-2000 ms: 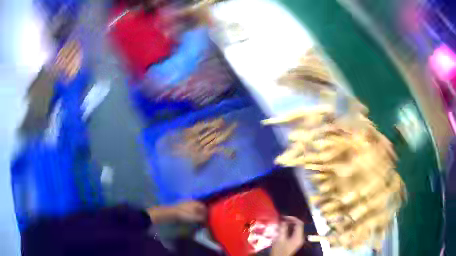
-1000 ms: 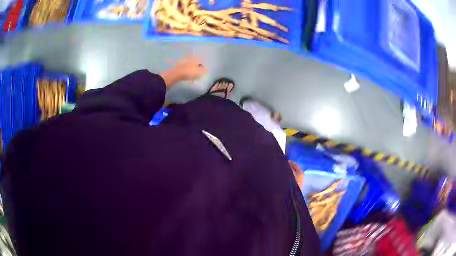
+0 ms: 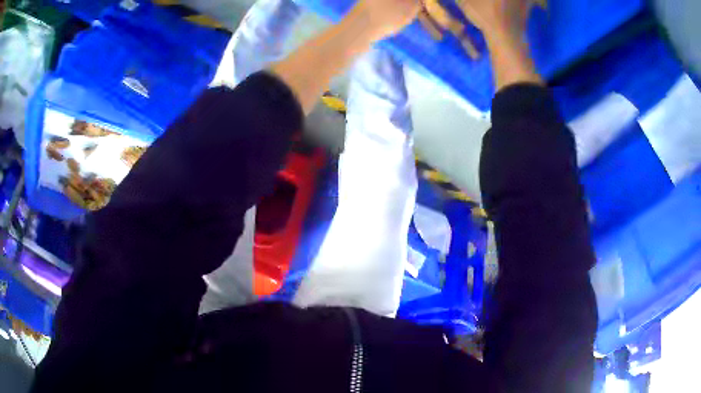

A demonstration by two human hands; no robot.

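My left hand [image 3: 390,14] and my right hand [image 3: 496,17] are close together at the top edge, partly cut off and blurred. A narrow brown wooden-looking piece [image 3: 440,17] shows between them; I cannot tell which hand grips it. The hands are above the edge of a blue tray [image 3: 453,69], whose inside is mostly out of the picture.
At left, a white-lined blue tray [image 3: 34,165] holds several brown pieces [image 3: 86,188]. A red stool [image 3: 278,230] is between my sleeves, beside white-clothed legs [image 3: 377,176]. Blue totes [image 3: 630,180] with white labels stand at right. Yellow-black tape [image 3: 442,183] marks the floor.
The view has swung around. The long wooden pieces in trays have left the picture. Both forearms now reach to the top edge, with the hands together at a blue tray.
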